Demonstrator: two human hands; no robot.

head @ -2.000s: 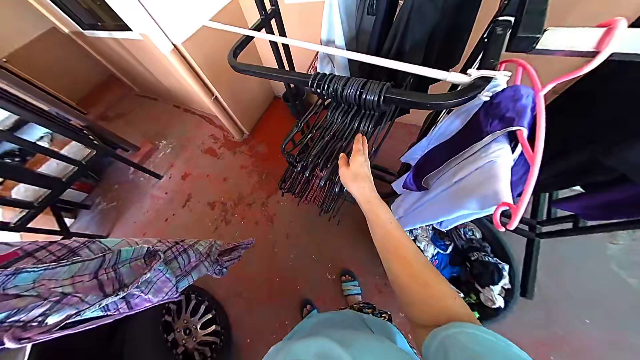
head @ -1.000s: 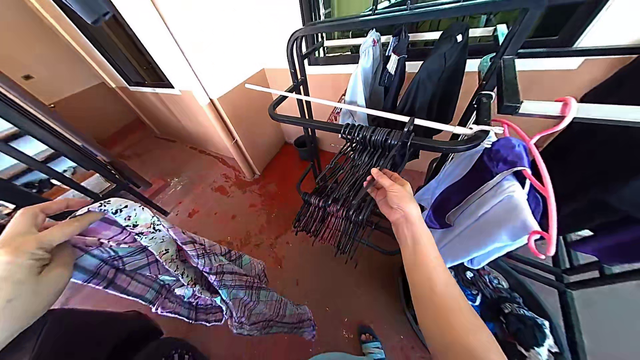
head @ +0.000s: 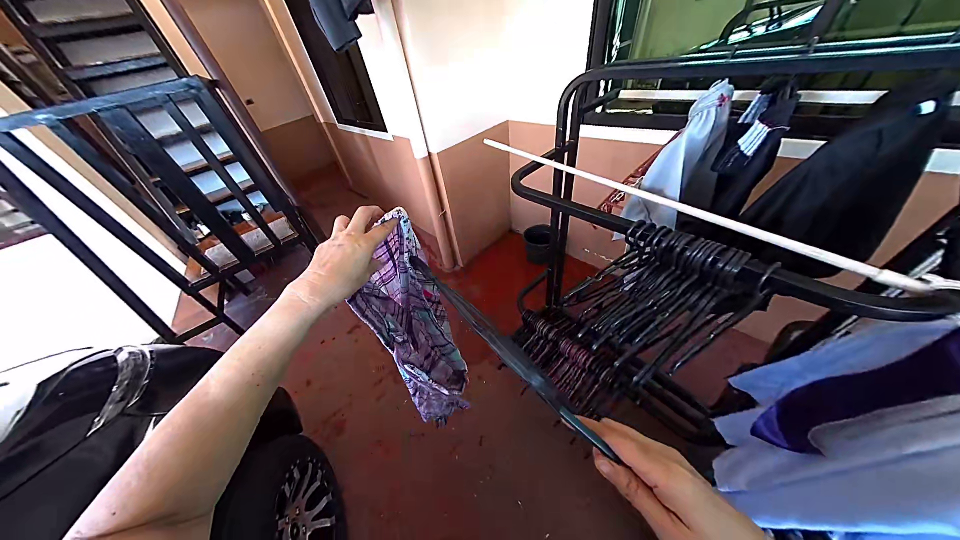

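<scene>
My left hand (head: 346, 259) grips the top edge of a purple plaid garment (head: 416, 337), which hangs down from it over the floor. At the lower right, my right hand (head: 660, 472) holds a black clothes hanger (head: 517, 360) by one end. The hanger's other end reaches up to the garment's top, close beside my left hand; whether it is inside the cloth I cannot tell. Beyond my right hand, many black hangers (head: 675, 262) hang on the bar of a black metal rack (head: 817, 296), with more (head: 570, 356) on a lower bar.
A white rod (head: 675, 206) lies across the rack. Light blue and purple garments (head: 840, 442) hang at the right, dark trousers (head: 840, 202) behind. A black metal railing (head: 150, 112) and a vehicle's wheel (head: 300, 495) are at the left. A black bucket (head: 537, 244) stands by the wall.
My right hand was at the rack's hangers and now holds one away from them, near the garment. My left hand has moved the plaid garment toward the middle. The view has turned left.
</scene>
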